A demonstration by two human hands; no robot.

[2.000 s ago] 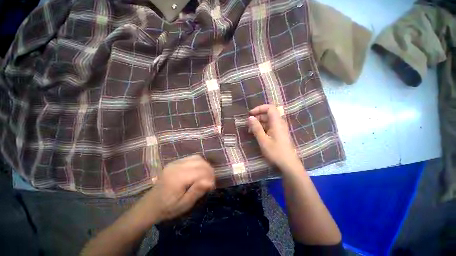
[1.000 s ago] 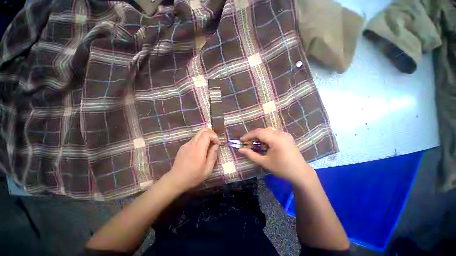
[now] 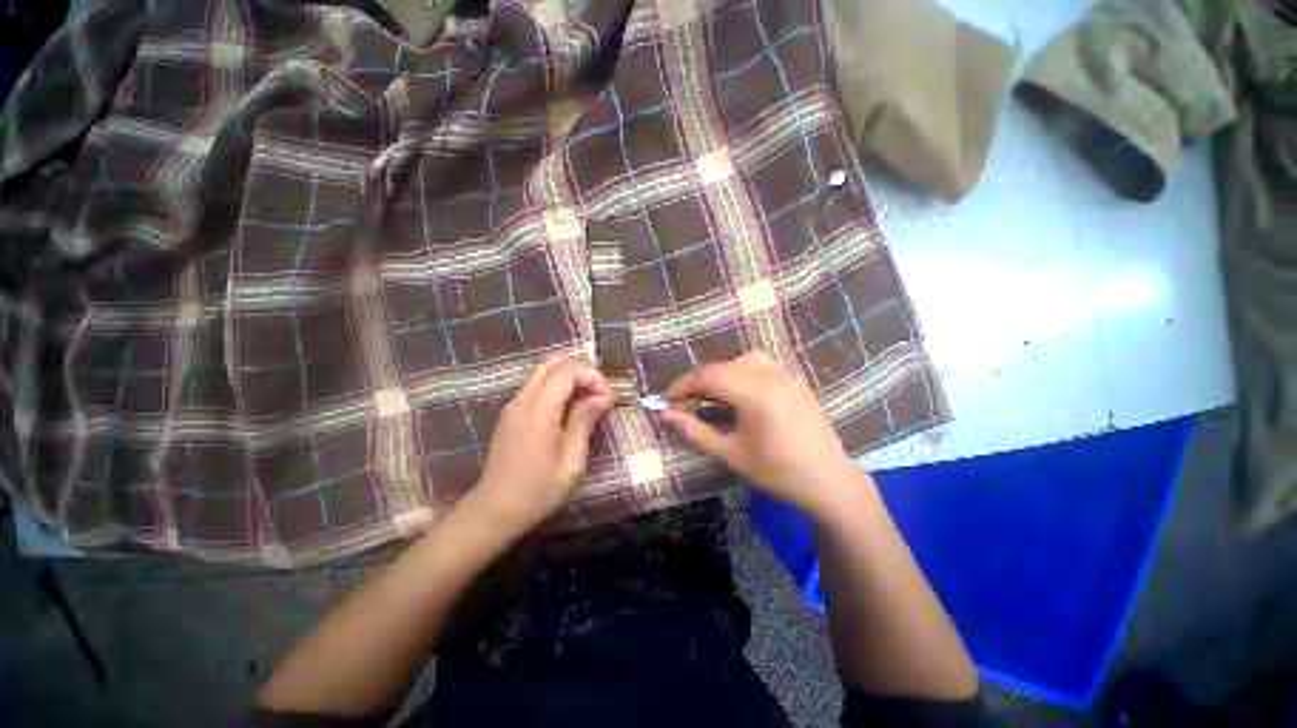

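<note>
A jacket lies with its brown plaid lining up on the table. A narrow inner pocket strip runs down the lining near the middle. My left hand pinches the cloth with thumb and finger at the strip's lower end. My right hand holds small thread snips, their bright tip at the same spot, close to my left fingertips. Most of the snips is hidden in my right hand. Any thread there is too fine to make out.
A tan sleeve lies beyond the jacket's right edge. Another tan garment lies at the table's right end and hangs over it. A blue crate stands below the table edge at right. A metal snap shows on the jacket's front edge.
Since two seconds ago both hands have come together at the strip's lower end, and the snips have come into sight. Over the last second the hands have barely moved; the view has shifted slightly.
</note>
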